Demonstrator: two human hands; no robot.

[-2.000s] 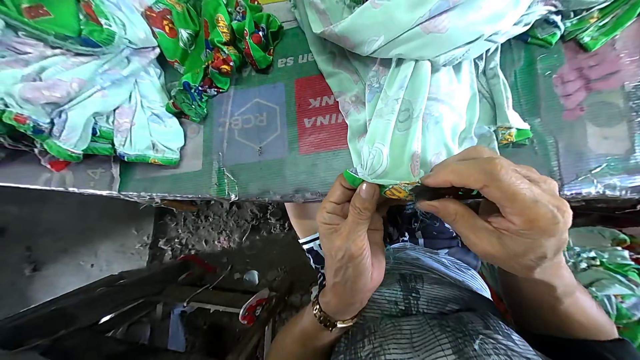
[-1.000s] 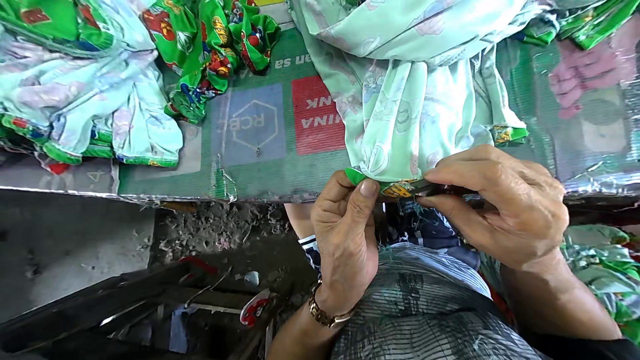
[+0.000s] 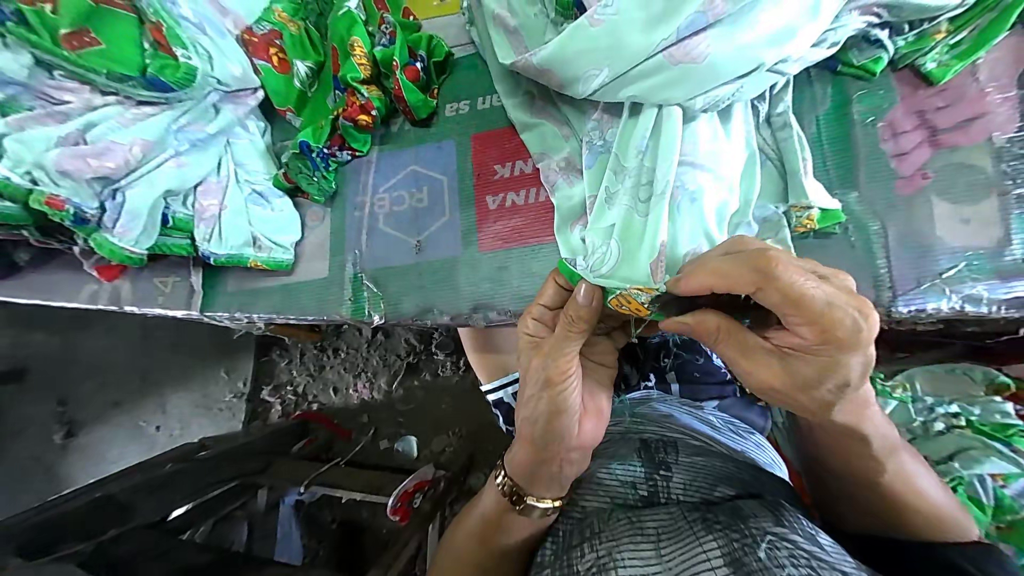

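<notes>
A pale mint printed garment (image 3: 640, 176) hangs over the near edge of the covered table, its lower hem bound in a bright green printed band (image 3: 628, 302). My left hand (image 3: 564, 376), with a gold-coloured bracelet or watch at the wrist, pinches the left part of that band between thumb and fingers. At the band's right end, thumb and forefinger of my right hand (image 3: 768, 320) close on the cloth edge; a small dark object seems to lie inside this hand, too hidden to name. Loose threads hang below the band between the hands.
Pale and green printed garments (image 3: 160, 176) lie piled at the left, beside crumpled green cloth (image 3: 352, 88). More fabric (image 3: 960, 432) sits low at the right. The table has a printed plastic cover (image 3: 416, 280). Below at left are a dark frame (image 3: 200, 496) and floor scraps.
</notes>
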